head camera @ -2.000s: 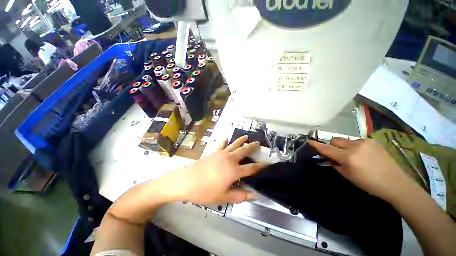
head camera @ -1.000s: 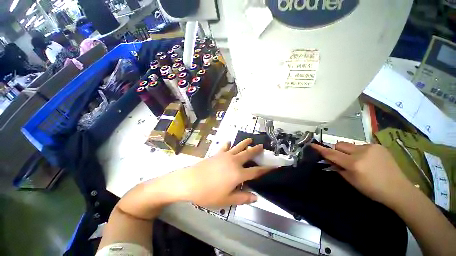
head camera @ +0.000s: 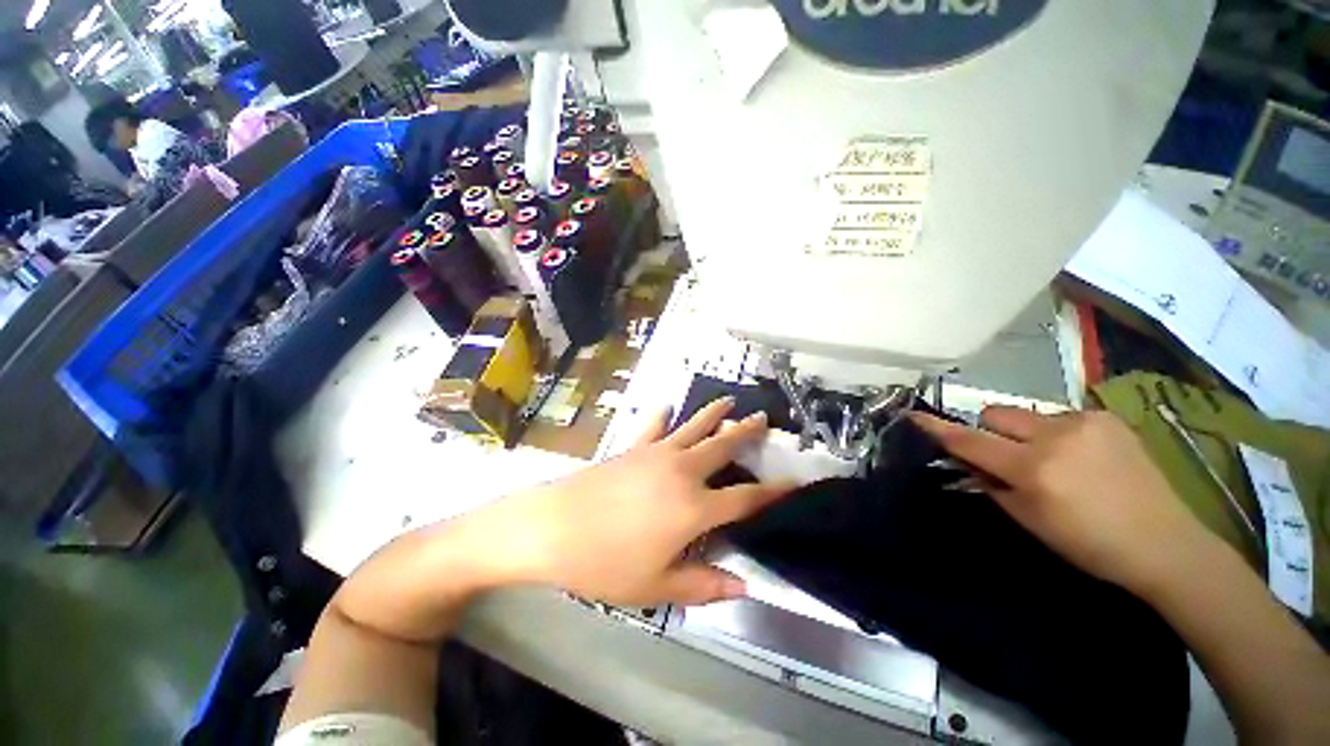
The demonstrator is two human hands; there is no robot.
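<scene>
A dark garment lies across the needle plate and hangs toward me at the right. Its narrow band passes under the forked metal clamp of the white machine head. A white strip of cloth shows just in front of the band. My left hand lies left of the clamp, fingers spread, fingertips pressing on the band and cloth. My right hand is right of the clamp, its index fingertip beside it and the other fingers bent on the garment. A small shiny thing shows under these fingers, too unclear to name.
Thread spools and a yellow and black box stand left of the head. A blue crate with dark garments is farther left. At right are olive cloth, paper sheets and a control panel. People sit far back left.
The view has shifted slightly. Both hands stay at the same places beside the clamp, and the garment has hardly moved.
</scene>
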